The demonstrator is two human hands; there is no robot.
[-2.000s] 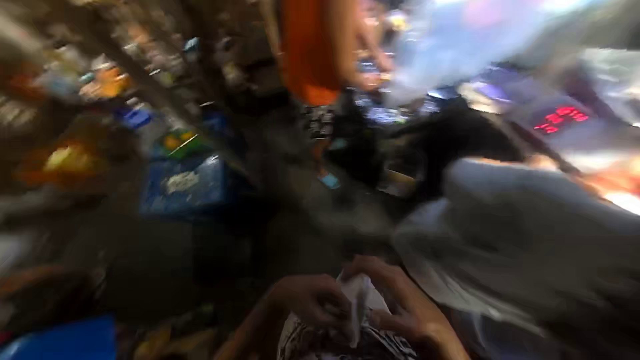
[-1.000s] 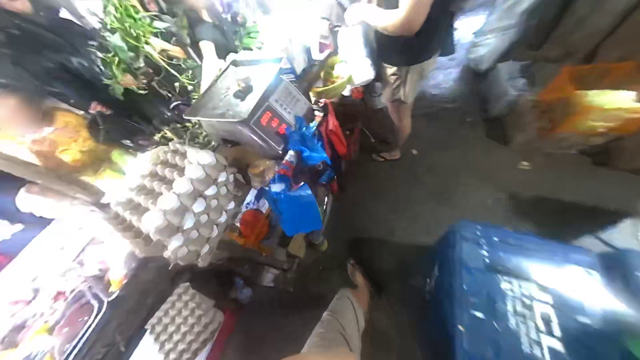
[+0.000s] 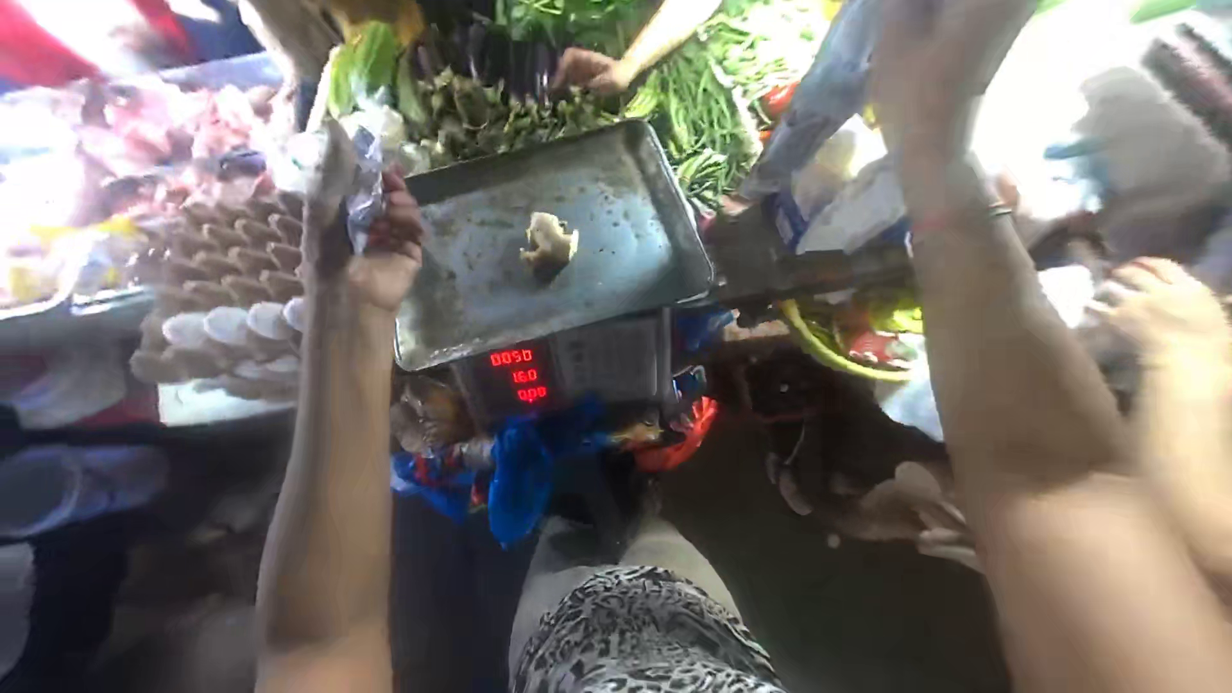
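My left hand [image 3: 387, 236] is raised at the left edge of a metal weighing tray [image 3: 462, 303], its fingers curled on crumpled clear plastic [image 3: 366, 188]. A pale, knobbly piece, apparently ginger root [image 3: 550, 241], lies alone near the middle of the tray. Under the tray is the scale's body with a lit red display [image 3: 520, 375]. My right arm, with a thin band at the wrist, reaches up on the right; my right hand [image 3: 938, 67] is blurred at the top edge, and its fingers and anything in them cannot be made out.
Stacked egg trays [image 3: 231, 279] stand left of the scale. Behind it are leafy greens and long green beans [image 3: 688, 115], where another person's hand [image 3: 592, 72] reaches in. Blue plastic bags [image 3: 520, 481] hang below the scale. Another person's hand [image 3: 1155, 298] is at the right, near a yellow-rimmed basket [image 3: 847, 361].
The view has swung sharply to the scale, which stood farther off one second ago. Both my arms are now raised; two seconds ago my hands were together low in view, at a pale, thin thing.
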